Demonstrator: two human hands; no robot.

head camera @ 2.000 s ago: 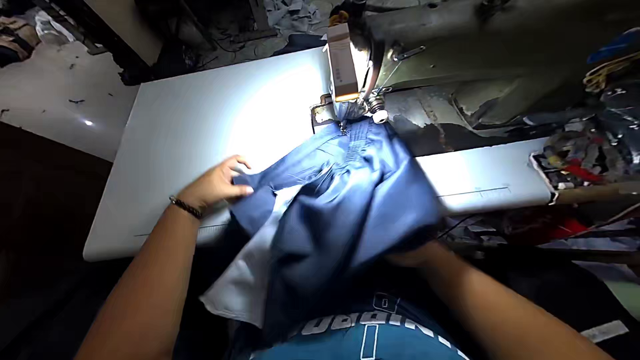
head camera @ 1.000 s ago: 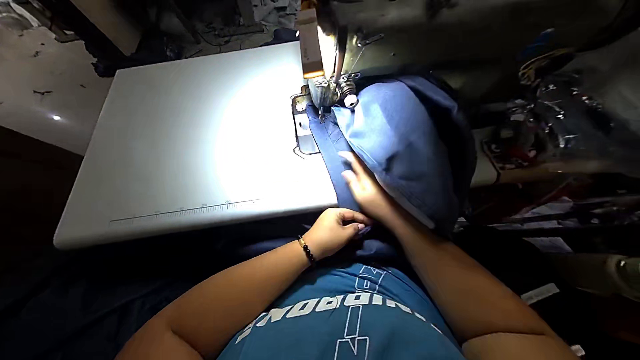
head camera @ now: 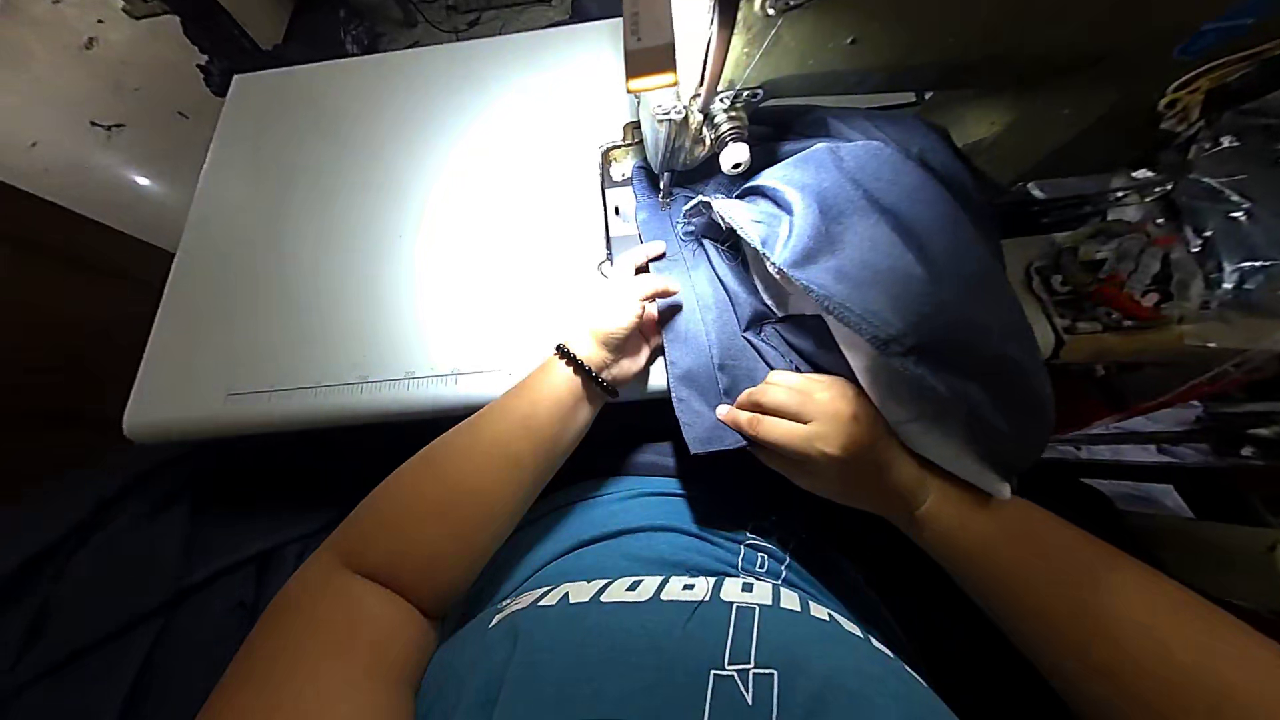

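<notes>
A navy blue fabric garment (head camera: 880,230) lies bunched at the right of a sewing machine's head (head camera: 680,125). Its long waistband-like strip (head camera: 700,350) runs from under the presser foot (head camera: 665,190) toward my body. My left hand (head camera: 625,325), with a beaded bracelet at the wrist, rests at the strip's left edge, fingertips on the cloth just below the foot. The lower end of the strip is pinched between the thumb and fingers of my right hand (head camera: 815,430). Loose threads and an overlocked seam show on the garment near the needle.
The white machine table (head camera: 330,250) extends to the left, with a printed ruler scale (head camera: 370,385) near its front edge. At the right are a tray of mixed scraps (head camera: 1120,290) and clear plastic bags (head camera: 1235,220). A lamp lights the needle area.
My left hand has moved up from the table's front edge toward the presser foot. My right hand has come down from beside the foot to the strip's lower end, which now shows flat.
</notes>
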